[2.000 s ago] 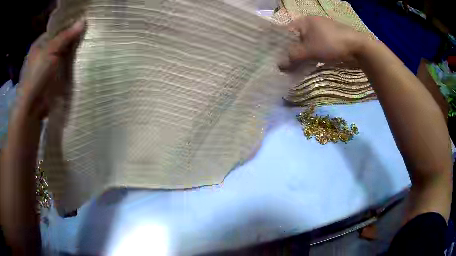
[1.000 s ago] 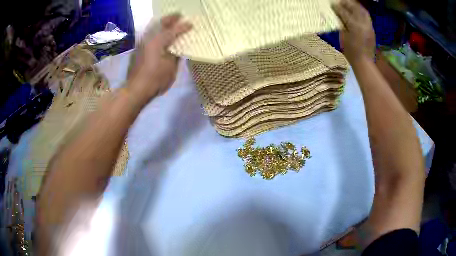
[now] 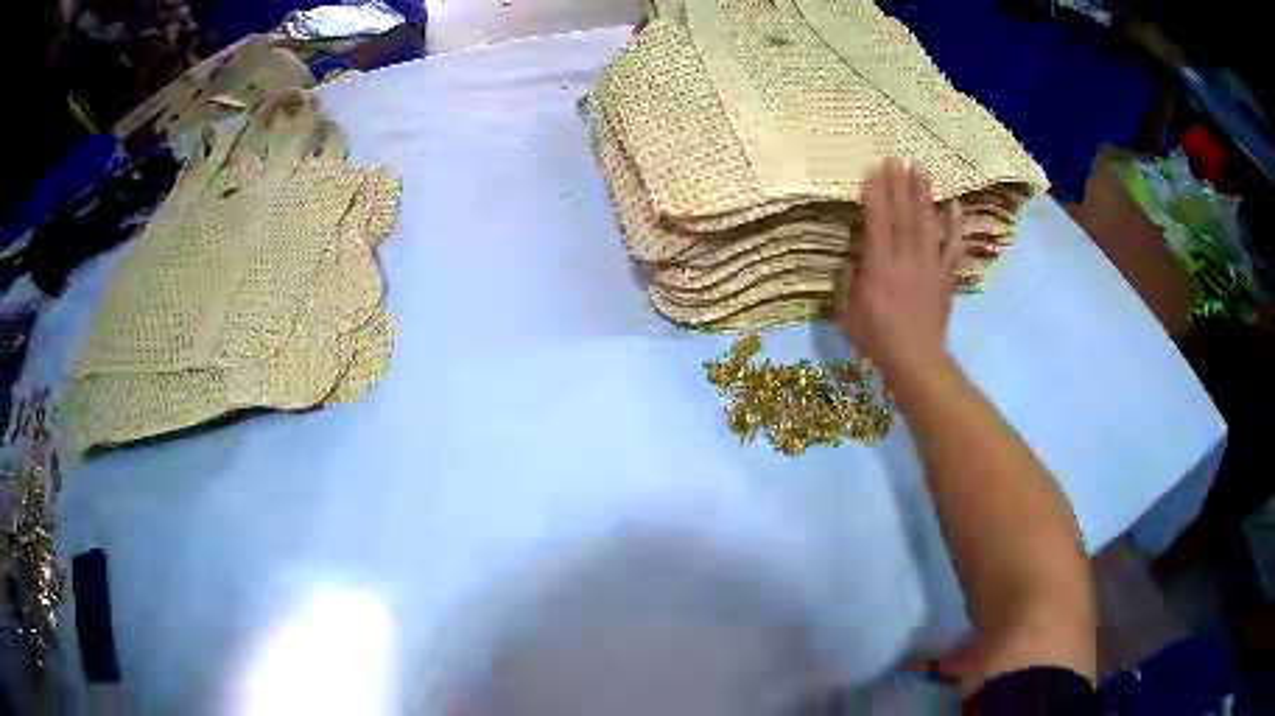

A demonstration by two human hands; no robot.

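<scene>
A thick stack of tan woven panels [image 3: 825, 112] lies at the upper right, with wavy layered front edges and strap bands on its top face. My right hand [image 3: 906, 266] lies flat against the front edge of the stack, fingers extended and pointing away, a little blurred; it holds nothing that I can see. My left hand is out of the picture. A small loose heap of gold hardware [image 3: 800, 406] lies just in front of the stack, left of my right wrist.
A flatter pile of tan panels [image 3: 231, 301] lies at the left. A black phone [image 3: 95, 616] and a long heap of gold hardware [image 3: 35, 539] are at the lower left. Green leafy-looking material [image 3: 1182, 231] is beyond the table's right side. A bright glare spot marks the sheeting.
The panel that both hands held up is no longer in them. My right hand has come down to the stack. My left hand has left the picture. The camera view has shifted.
</scene>
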